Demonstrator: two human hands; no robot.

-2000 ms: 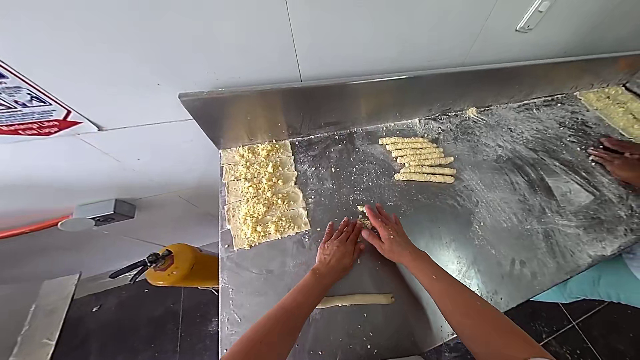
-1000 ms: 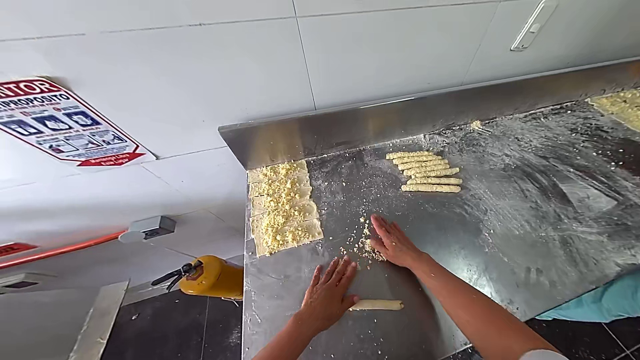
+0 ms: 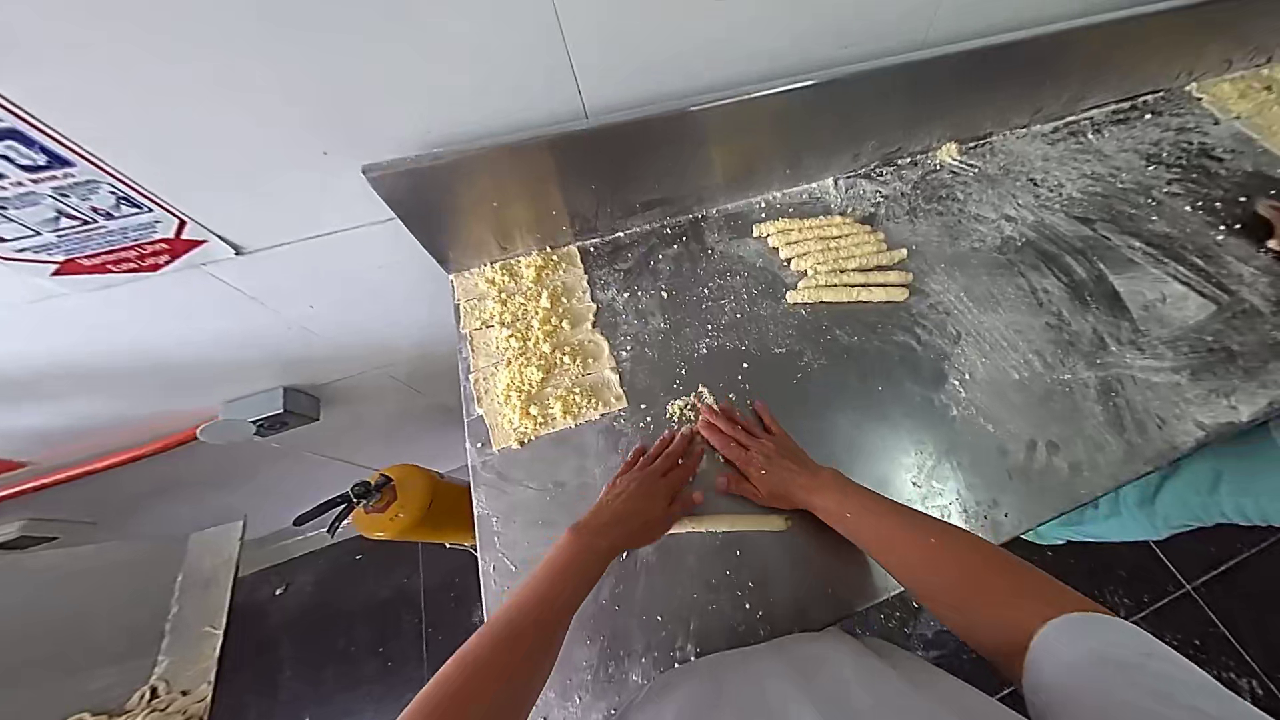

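Note:
On the steel worktable point(image 3: 850, 380), my left hand point(image 3: 645, 490) and my right hand point(image 3: 765, 460) lie flat with their fingertips nearly together. Both fingertips touch the edge of a small pile of yellow crumbs point(image 3: 690, 405); whether anything is under the palms is hidden. A plain dough roll point(image 3: 735, 523) lies just below my hands, its left end close to my left wrist. To the left, flat dough strips point(image 3: 485, 350) lie side by side, topped with crumbled filling point(image 3: 540, 340) that looks like cheese. Several crumb-coated dough rolls point(image 3: 850, 295) lie in a row farther back.
A steel backsplash point(image 3: 640, 165) runs along the wall. At the far right are another person's fingers point(image 3: 1268, 215) and more topped dough point(image 3: 1250, 100); turquoise cloth point(image 3: 1160, 495) shows by the near edge. A yellow fire extinguisher point(image 3: 420, 505) stands left of the table.
My left hand has moved up and right from beside the plain roll toward my right hand. My hands were apart one second ago and are now close together at the crumbs.

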